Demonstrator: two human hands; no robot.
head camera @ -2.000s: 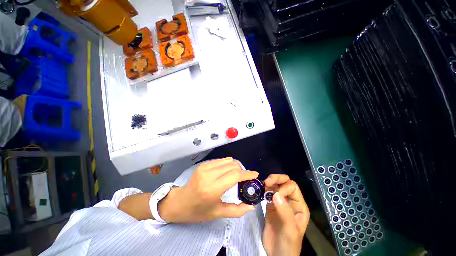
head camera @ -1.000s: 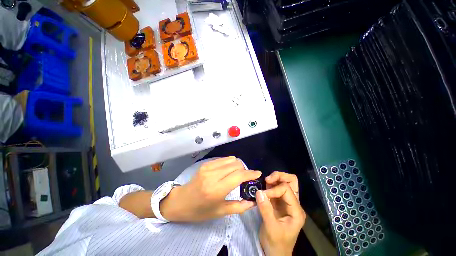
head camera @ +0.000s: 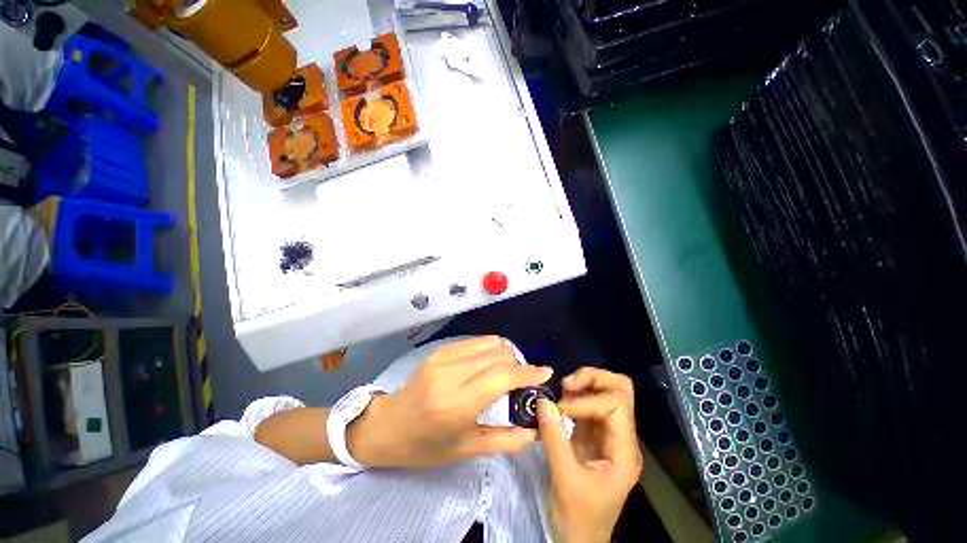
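My left hand holds the round black housing between thumb and fingers, in front of my striped smock. My right hand is against the housing from the right, its thumb tip over the lower right of the face. A pale-centred ring shows in the middle of the housing. Whether the right fingers grip anything is hidden.
The white machine bed holds orange nests, a dark pile of small parts and a red button. The perforated tray lies on the green mat. Black trays stand at right. Blue stools are at left.
The small ring, earlier in my right fingertips beside the housing, is no longer seen there. My right thumb has moved left onto the housing's face. My left hand has hardly moved.
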